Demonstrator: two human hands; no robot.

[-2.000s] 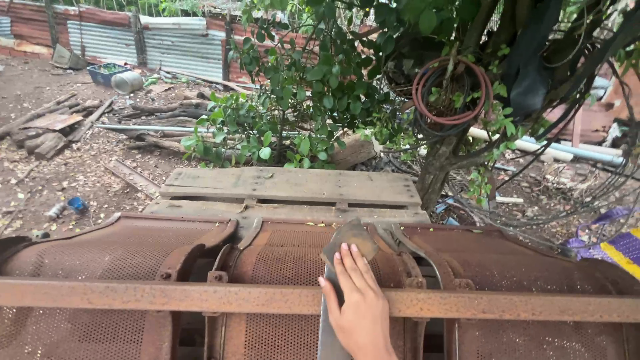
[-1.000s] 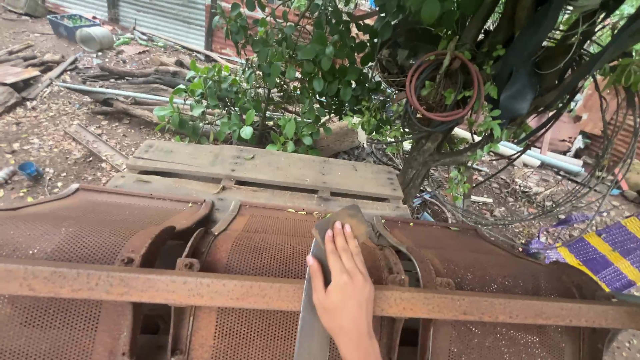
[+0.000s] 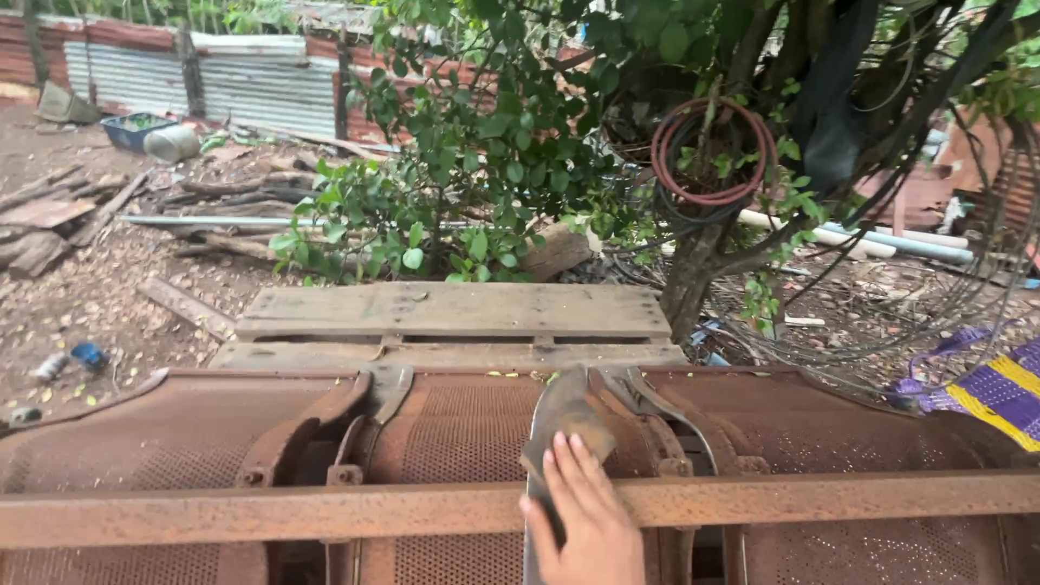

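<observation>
My right hand (image 3: 583, 516) reaches up from the bottom edge, back of the hand upward, its fingers pressed on a worn brown-grey sheet, perhaps sandpaper (image 3: 581, 431). The sheet lies over a long flat metal blade (image 3: 535, 561), apparently a machete, whose lower part is largely hidden by the hand. The thumb is spread toward the blade's left edge. Blade and hand cross over a rusty metal bar (image 3: 268, 513). Beneath are curved, perforated rusty metal panels (image 3: 463, 435). My left hand is out of view.
A wooden pallet (image 3: 455, 309) is just beyond the panels. Behind it stand a leafy bush (image 3: 487, 154) and a tree trunk (image 3: 691, 276) with a coiled reddish hose (image 3: 768, 154). Purple and yellow woven material (image 3: 995, 390) lies at right. Corrugated metal fencing (image 3: 260, 81) runs behind.
My right hand has moved toward me along the blade compared with one second ago, and its fingertips are now closer to the rusty bar. The view has shifted somewhat.
</observation>
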